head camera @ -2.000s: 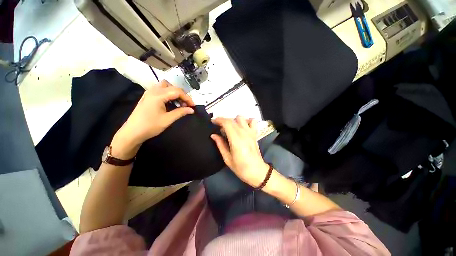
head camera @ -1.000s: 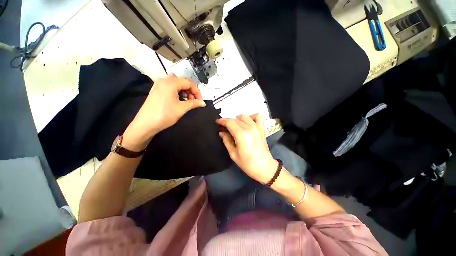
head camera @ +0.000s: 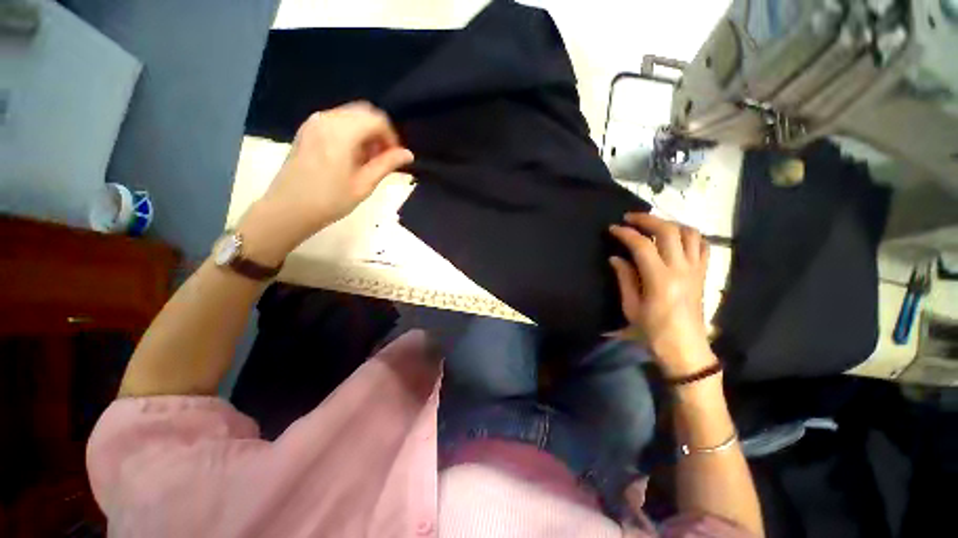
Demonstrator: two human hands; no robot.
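A large black garment panel (head camera: 515, 200) lies bunched on the cream table in front of me, its lower part hanging over the front edge. My left hand (head camera: 341, 163) is at its left edge, thumb and fingers curled and slightly blurred; whether they pinch the cloth is unclear. My right hand (head camera: 667, 273) holds the panel's right edge between thumb and fingers, below and near the needle area. The presser foot and needle (head camera: 678, 158) are up and right of the cloth, and the cloth's edge lies outside the foot.
The cream machine arm (head camera: 819, 84) fills the upper right. A stack of black cut pieces (head camera: 804, 273) lies right of the needle. Blue thread snips (head camera: 911, 305) lie at the far right. Dark cloth (head camera: 861, 452) is heaped at lower right. A red-brown cabinet (head camera: 74, 284) stands at left.
The view has swung left, so the machine now appears farther right. My hands have moved apart, the left out to the cloth's left edge, and the panel is spread wider between them.
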